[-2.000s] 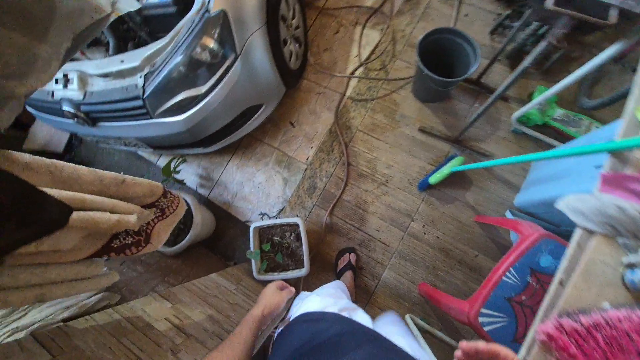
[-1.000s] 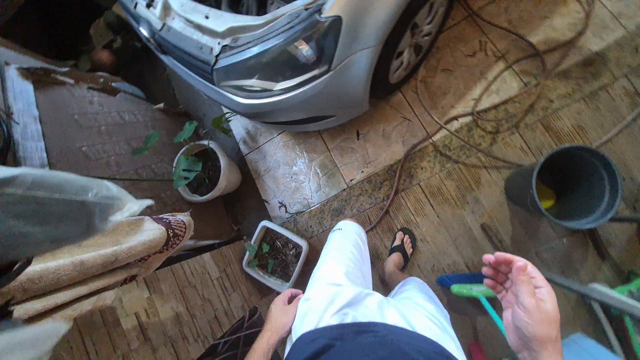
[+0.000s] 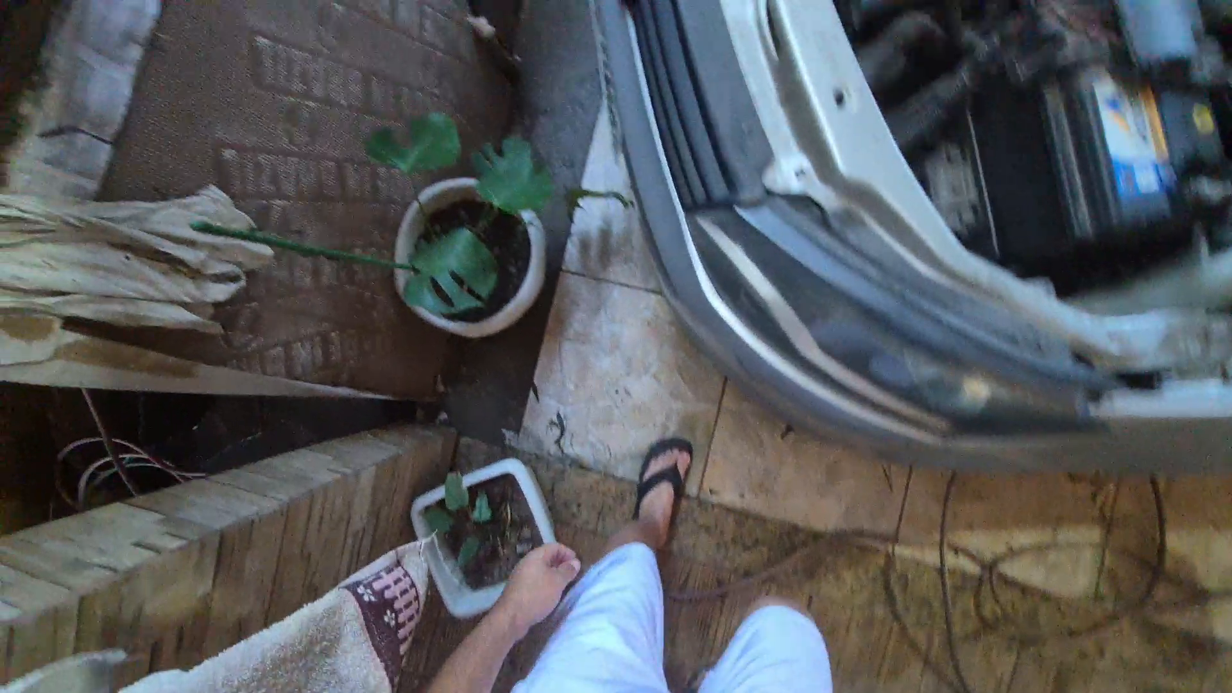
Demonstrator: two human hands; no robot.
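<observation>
My left hand [image 3: 542, 580] is low in the view, its fingers curled, beside my thigh and over the right edge of a square white planter [image 3: 438, 568] with soil and small green leaves. Whether it holds anything cannot be seen. My right hand is out of the frame. Further up stands a round white pot [image 3: 531, 279] holding a plant with split green leaves [image 3: 452, 269]. A towel [image 3: 289, 640] with a dark patterned band hangs at the bottom left.
A silver car's front end [image 3: 731, 356], its engine bay exposed, fills the upper right. A hose [image 3: 948, 577] lies coiled on the tiled floor at lower right. A low ledge [image 3: 221, 520] runs along the left. Draped cloth [image 3: 115, 260] and brown cardboard [image 3: 318, 192] are at upper left.
The view has swung strongly toward the car's front and the pots. My right hand, seen at lower right a second ago, has left the frame. One foot has moved onto the pale tile's edge.
</observation>
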